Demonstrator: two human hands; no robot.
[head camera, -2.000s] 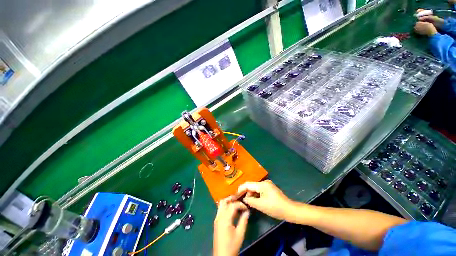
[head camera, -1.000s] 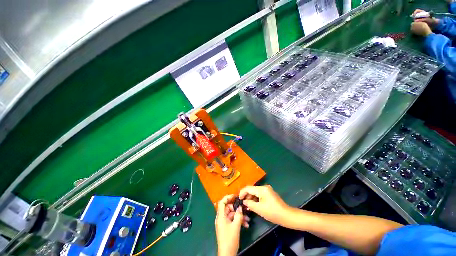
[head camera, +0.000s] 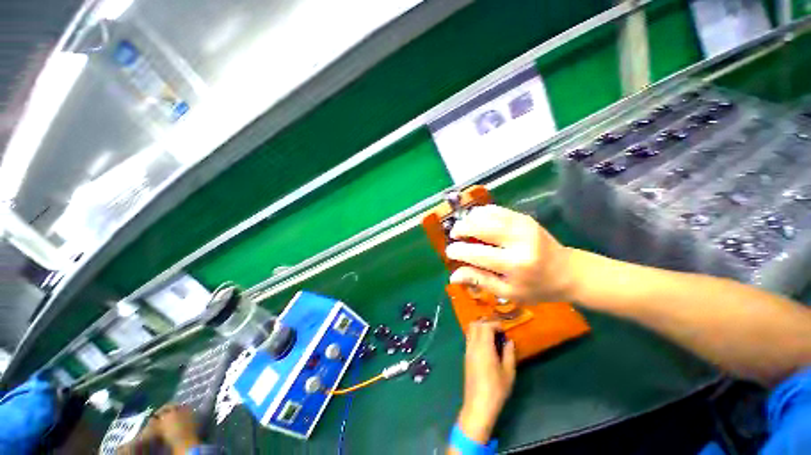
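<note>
The toggle press (head camera: 551, 327) stands on the bench with its orange base and upright plate. My right hand (head camera: 516, 253) is closed around the press handle in front of the upright plate and hides the red grip. My left hand (head camera: 485, 369) is at the front edge of the orange base, below the nest, with a small black housing (head camera: 500, 342) in its fingertips. A blue band shows on my left wrist. The nest is partly hidden by my right hand.
A blue controller box (head camera: 302, 360) with a clear cylinder (head camera: 249, 324) stands at left. Loose black parts (head camera: 405, 342) and a yellow-orange lead (head camera: 360, 385) lie between box and press. Stacked blister trays (head camera: 658, 195) stand at right. Another person's hand (head camera: 173, 428) shows at lower left.
My right hand has left the housing and gone up to the press handle. My left hand has moved beside the base. The view has swung left, bringing another person into view.
</note>
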